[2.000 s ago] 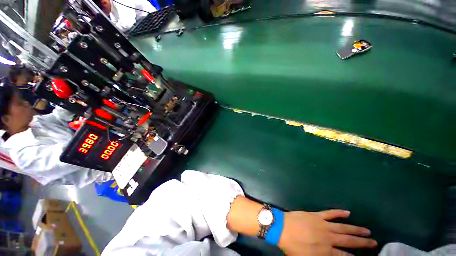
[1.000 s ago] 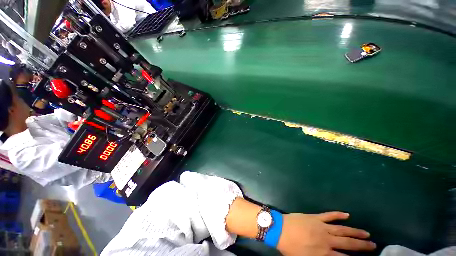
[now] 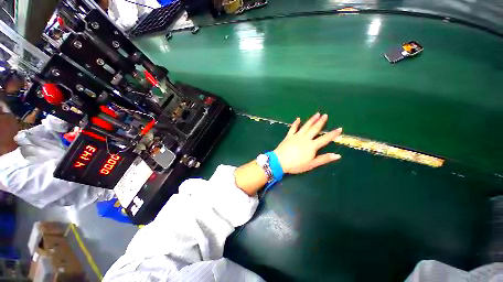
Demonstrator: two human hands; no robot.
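Note:
My left hand (image 3: 302,147) is bare and empty, fingers spread, over the green bench beside the worn yellowish tape (image 3: 386,150). A blue wrist strap (image 3: 274,166) and a watch are on its wrist. My right hand is not in view; only a piece of white sleeve (image 3: 441,272) shows at the bottom right edge. The black two-station clamp fixture (image 3: 209,131) stands to the left of my hand, with a rounded dark unit (image 3: 162,157) in its near nest. A device module with an orange part (image 3: 404,51) lies on the green belt at the upper right.
The fixture's red digital readout (image 3: 84,157) and white instruction label (image 3: 132,183) face me. A red clamp handle (image 3: 53,93) stands high at its left. Another person's white sleeve (image 3: 41,165) is behind the fixture. A cardboard box (image 3: 52,253) stands on the floor at lower left.
My left hand has moved up and to the left, from the bottom right of the bench to near the tape. The device on the belt has shifted slightly right. The upper readout has changed.

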